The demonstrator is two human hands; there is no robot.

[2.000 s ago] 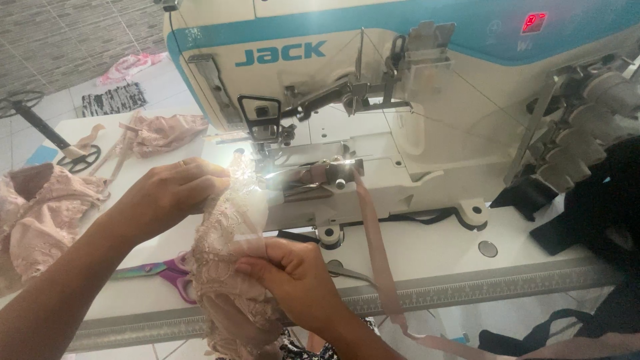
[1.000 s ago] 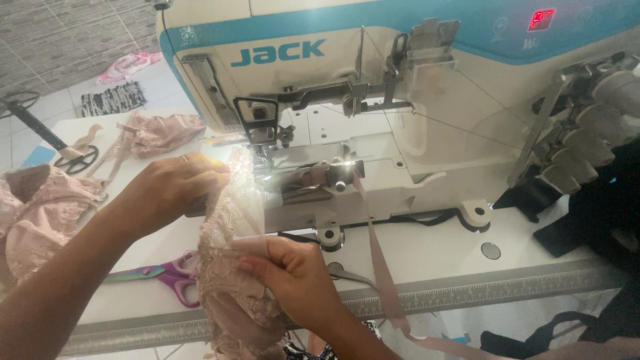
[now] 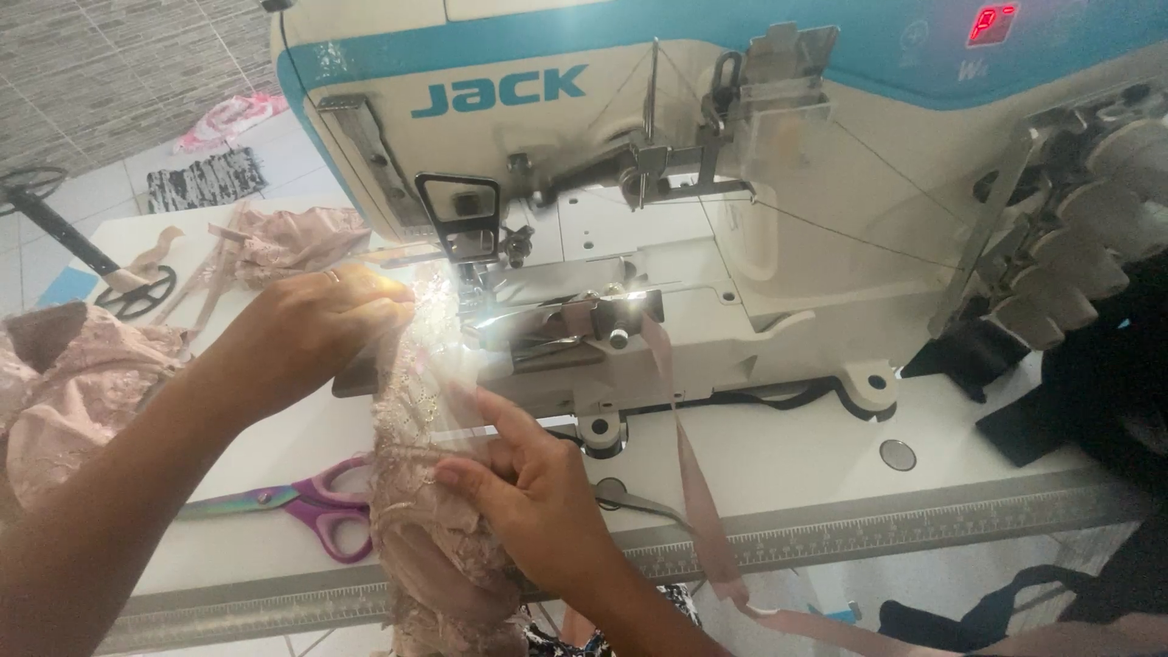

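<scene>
A pink lace garment piece [image 3: 411, 465] hangs from the needle area of a Jack sewing machine [image 3: 584, 351] over the table's front edge. Its upper end is brightly lit beside the presser foot. Close to the needle, my left hand [image 3: 315, 338] grips the lace at its left edge. My right hand [image 3: 529, 484] pinches the lace and its sheer layer lower down, between thumb and fingers. A pink fabric strip [image 3: 698, 493] runs from the metal binder attachment [image 3: 593, 319] down over the table edge. Purple-handled scissors [image 3: 333, 506] lie left of the lace, partly hidden by it.
More pink lace pieces [image 3: 87, 392] lie at the left, with another bundle [image 3: 297, 242] behind my left hand. A black reel stand [image 3: 78, 242] is at the far left. Tweezers [image 3: 643, 502] rest near the ruler edge [image 3: 821, 538]. Dark fabric [image 3: 1104, 392] is at the right.
</scene>
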